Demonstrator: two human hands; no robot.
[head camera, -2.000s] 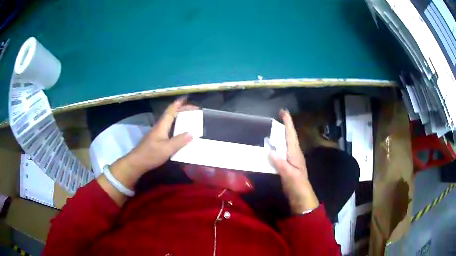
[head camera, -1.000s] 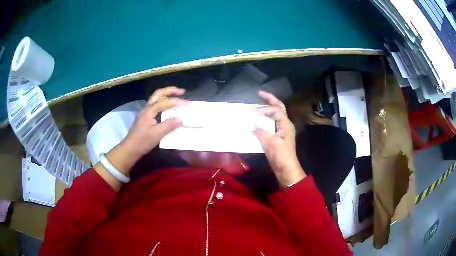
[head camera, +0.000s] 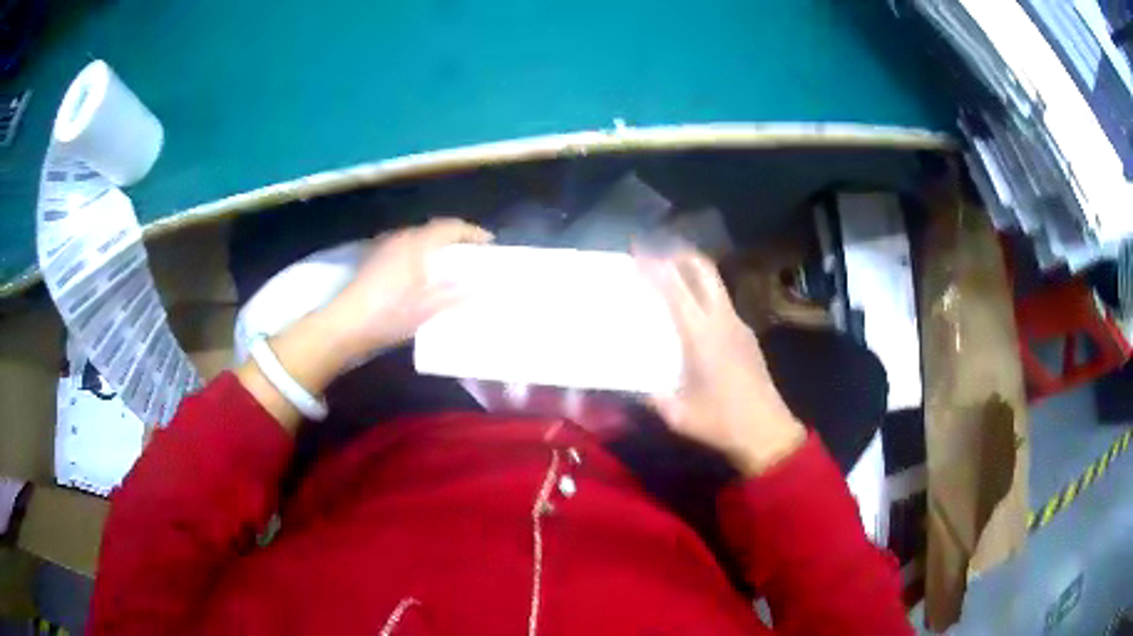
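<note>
A carton (head camera: 547, 318) is over my lap, below the bench edge, with a plain white face towards me. That face is bright and washed out, and no opening shows in it. My left hand (head camera: 404, 280) holds the carton's left end, with fingers along its upper edge. My right hand (head camera: 714, 348) is at its right end and is blurred. The carton's far side is hidden.
The green bench (head camera: 497, 75) lies ahead. A label roll (head camera: 114, 122) stands at left, its label strip (head camera: 106, 267) hanging over the edge. A stack of flat cartons (head camera: 1037, 137) is at right. Cartons (head camera: 877, 286) lie below beside brown cardboard (head camera: 963, 323) and a red stool (head camera: 1062, 336).
The carton's open, dark inside showed two seconds ago; its near face is now closed and white. My right hand has shifted from gripping the front edge to lying around the right end.
</note>
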